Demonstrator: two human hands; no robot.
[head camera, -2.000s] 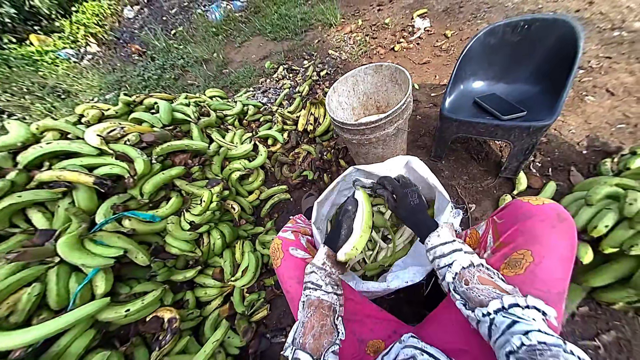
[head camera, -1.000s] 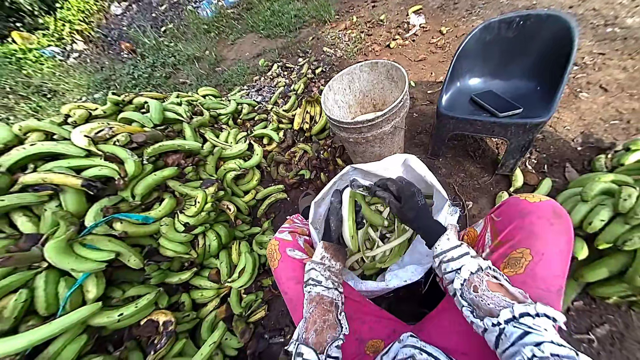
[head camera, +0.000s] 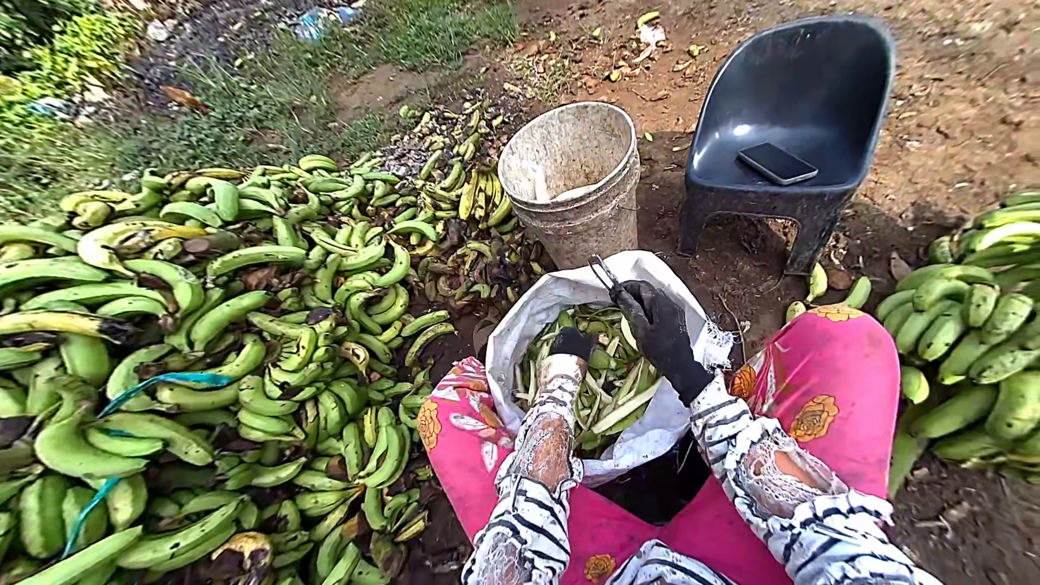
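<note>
A white woven sack (head camera: 520, 325) stands between my knees with its mouth rolled open, full of green plantain peels (head camera: 621, 398). My left hand (head camera: 572, 344), in a black glove, reaches down into the peels; its fingers are hidden, so what it touches cannot be told. Over the sack's right side is my right hand (head camera: 654, 321), black-gloved and closed on a small metal tool (head camera: 603, 272), perhaps a peeler or knife, that points up and away.
Green plantains (head camera: 260, 398) are heaped on the left, some with blue ties. A dirty white bucket (head camera: 581, 187) stands beyond the sack. Farther right is a black plastic chair (head camera: 780, 122) bearing a phone (head camera: 777, 163). More plantains (head camera: 975, 333) lie at right.
Two seconds ago my left hand held a partly peeled plantain above the sack. That hand is now down among the peels, with no plantain showing in it. My right hand still holds the tool.
</note>
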